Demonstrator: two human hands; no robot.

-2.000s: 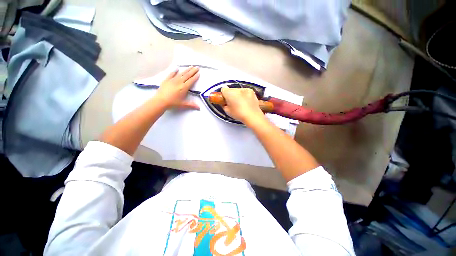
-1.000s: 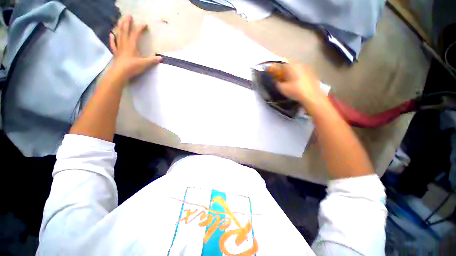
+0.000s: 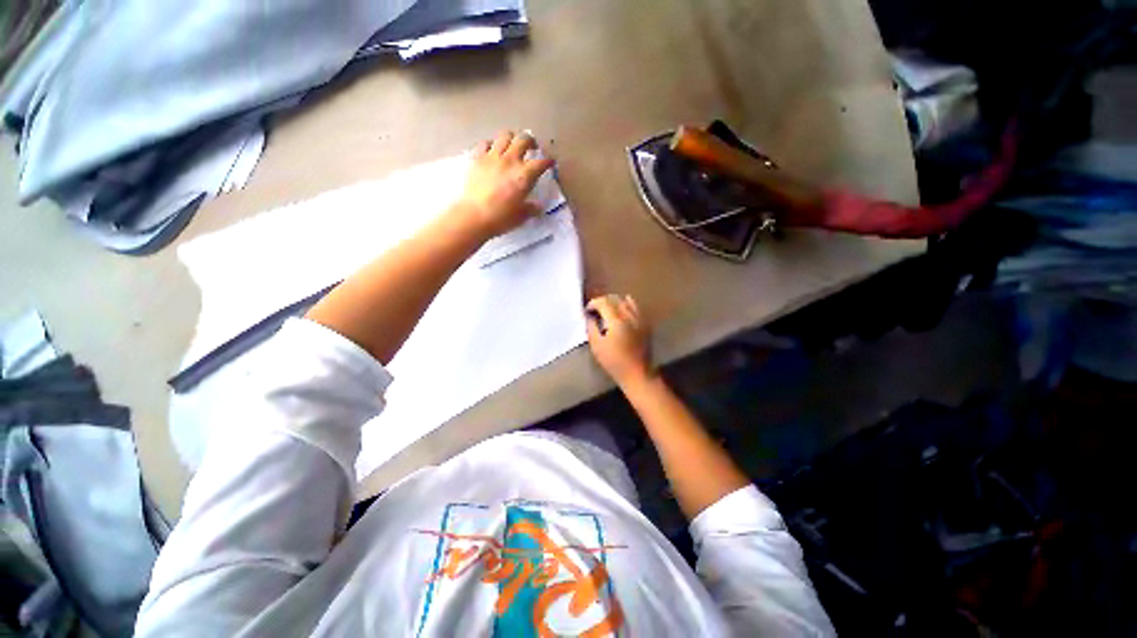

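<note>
A pale sleeve panel (image 3: 499, 318) lies on the table, with a dark seam strip (image 3: 256, 339) running lengthwise and partly hidden under my left forearm. My left hand (image 3: 509, 181) rests on the far corner of its straight end, fingers slightly apart. My right hand (image 3: 620, 337) is at the near corner of that end, fingers curled on the edge. The iron (image 3: 705, 199) sits on the table right of the panel, away from both hands. Its orange-brown handle (image 3: 736, 165) is uncovered.
The red-wrapped cord (image 3: 892, 218) runs right from the iron over the table edge. A blue-grey stack of panels (image 3: 212, 75) lies at the far left. More panels (image 3: 87, 499) hang at the near left. The beige table cover (image 3: 798, 75) has brown stains.
My right hand has let go of the iron and moved to the panel's near corner. My left hand has moved from the other end to the far corner. The view has shifted and turned.
</note>
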